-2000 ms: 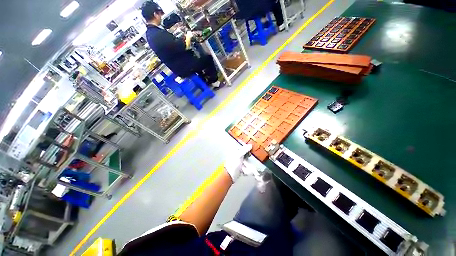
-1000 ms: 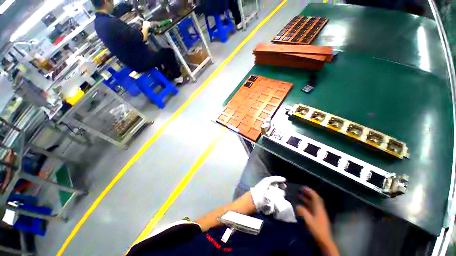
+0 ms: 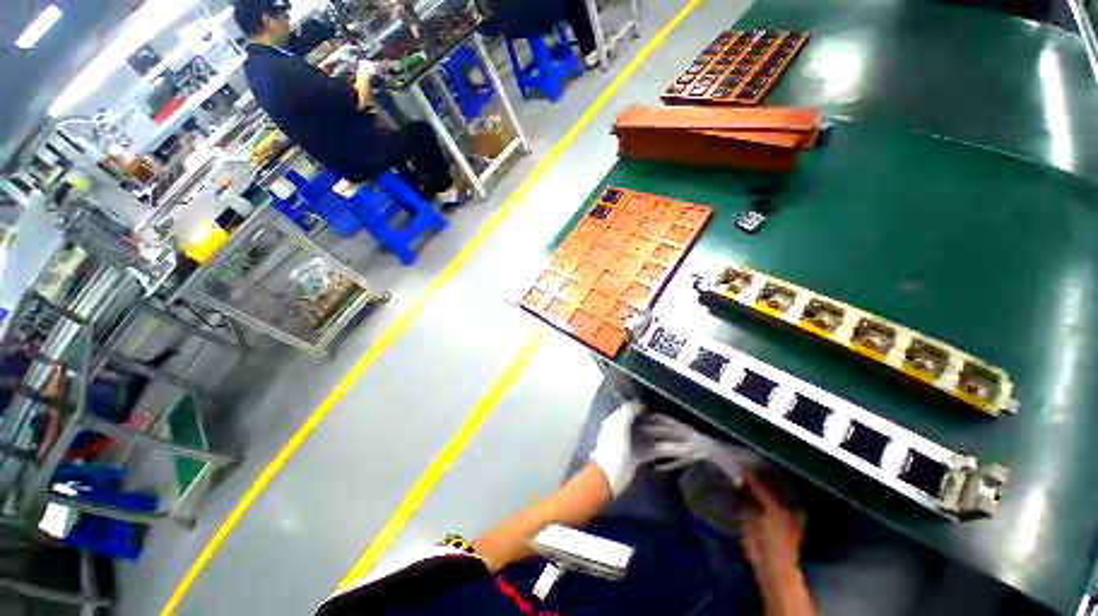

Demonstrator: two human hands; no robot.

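My left hand [image 3: 624, 448], in a white glove, is low in the middle, in front of the bench edge; its fingers point right and blur. My right hand [image 3: 773, 527], bare and blurred, is close to its right over my lap; I cannot tell whether either holds anything. The silver-white fixture bar [image 3: 780, 407] lies along the bench edge with black parts in its windows. The cream-metal cover [image 3: 849, 331], with a yellow edge and six pockets, lies open side up behind it, apart from it.
An orange-brown pocketed tray [image 3: 626, 265] has dark parts at its far corner. Beyond are a red-brown stack [image 3: 713, 135], a filled tray [image 3: 737, 66] and a loose black part [image 3: 750, 220] on the green bench [image 3: 915, 229]. A person [image 3: 319, 108] sits at another bench, upper left.
My left hand has moved from beside the pocketed tray down over my lap, then slightly up. My right hand has come into view beside it. The view has shifted; the bench items have kept their arrangement.
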